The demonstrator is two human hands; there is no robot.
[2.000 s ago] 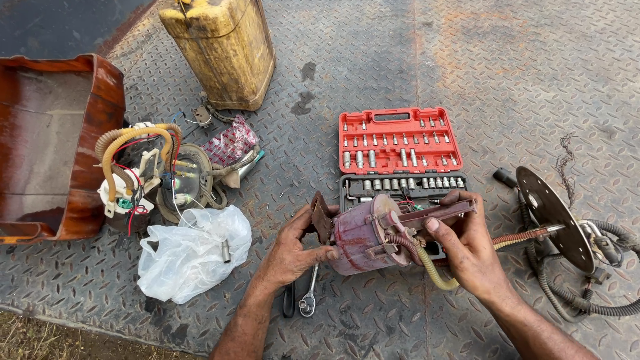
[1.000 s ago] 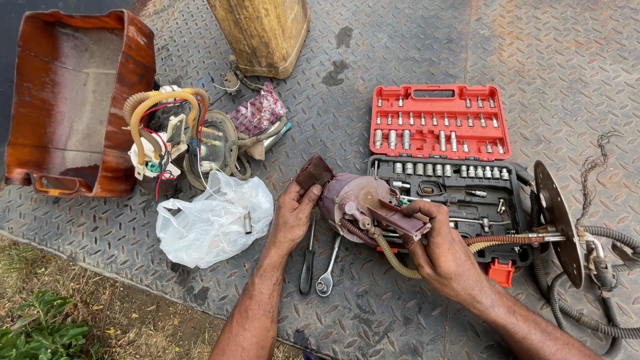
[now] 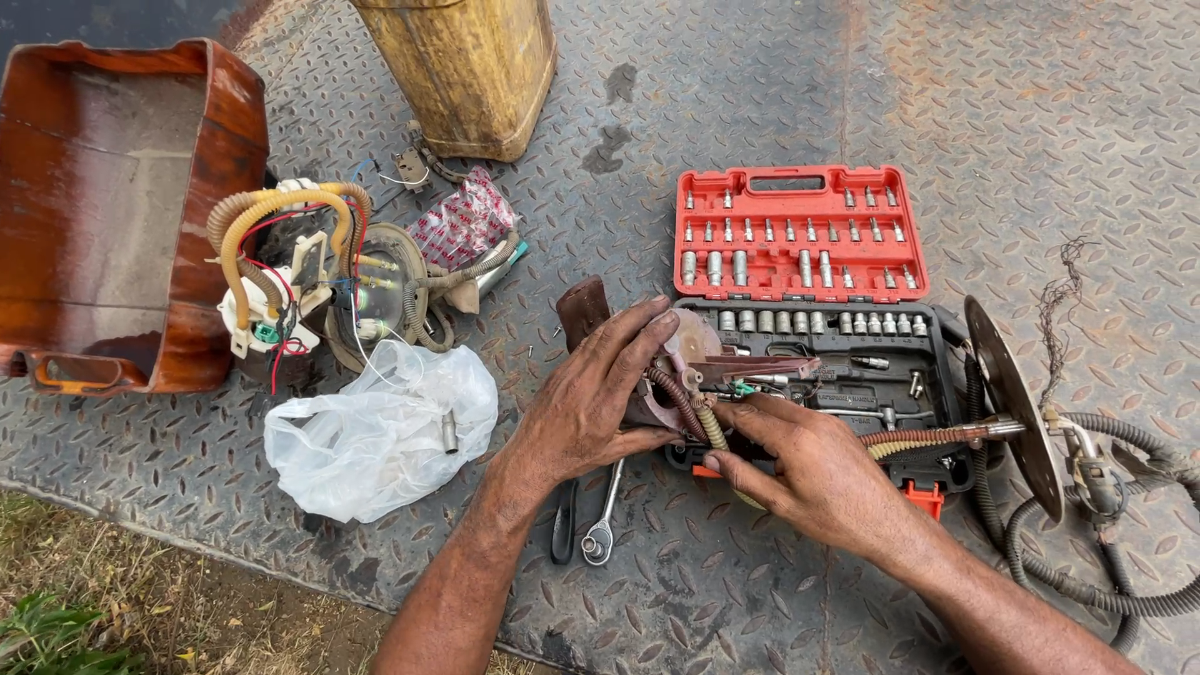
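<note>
My left hand [image 3: 595, 394] grips the round, purple-stained plastic fuel pump housing [image 3: 689, 337], its fingers over the top. My right hand [image 3: 797, 459] pinches the tan corrugated hose [image 3: 710, 424] where it joins the housing's fitting. A brown corrugated hose [image 3: 677, 405] curves beside it. Reddish-brown strips stick out from the housing on both sides. The hoses run right to a round metal flange plate [image 3: 1012, 408]. Behind the housing lies an open socket set, with a red lid [image 3: 800, 208] and a black tray [image 3: 900, 375]. A ratchet [image 3: 598, 542] lies below my left hand.
To the left are a cut-open orange-brown plastic container [image 3: 230, 159], a second pump assembly [image 3: 281, 291] with wires and a clear plastic bag [image 3: 375, 431] with a metal socket [image 3: 449, 433] on it. A yellow jerrycan [image 3: 469, 66] stands behind. Dry grass borders the steel plate's lower left edge [image 3: 309, 583].
My right hand has moved from the reddish-brown strip to the tan hose. My left hand has shifted from the housing's left side to over its top. The view has moved.
</note>
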